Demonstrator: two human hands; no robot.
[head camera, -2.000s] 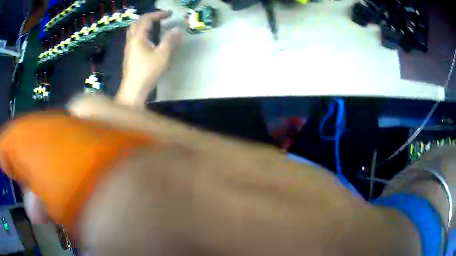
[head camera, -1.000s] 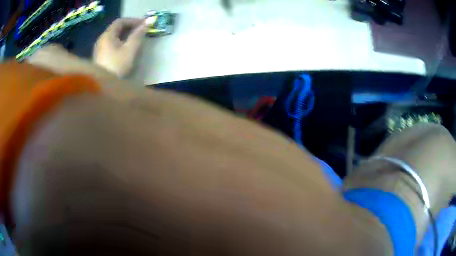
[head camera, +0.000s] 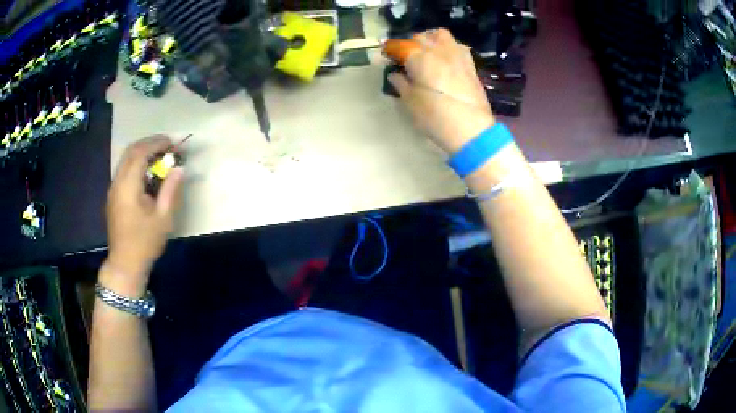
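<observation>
My left hand (head camera: 144, 193) holds a small circuit board (head camera: 164, 166) with yellow and white parts above the left of the pale bench sheet. A thin dark red lead wire sticks up from it. My right hand (head camera: 440, 85), with an orange finger cot (head camera: 401, 51) and a blue wrist strap (head camera: 481, 150), is at the near edge of the heap of black plug housings (head camera: 504, 90). Its fingertips are by a dark piece; whether they grip it cannot be told. The soldering iron (head camera: 262, 113) points down between my hands.
A black ribbed hose (head camera: 190, 36) and yellow sponge (head camera: 305, 46) stand behind the iron. Board rows (head camera: 48, 129) lie on the black mat at left. Black ridged stacks (head camera: 637, 73) are at far right. Board trays (head camera: 28, 347) sit below the bench. Solder wire (head camera: 617, 187) trails at right.
The view has shifted. My right arm, earlier across the foreground, now reaches to the housings at right. My left hand still holds a board, now with its wire showing.
</observation>
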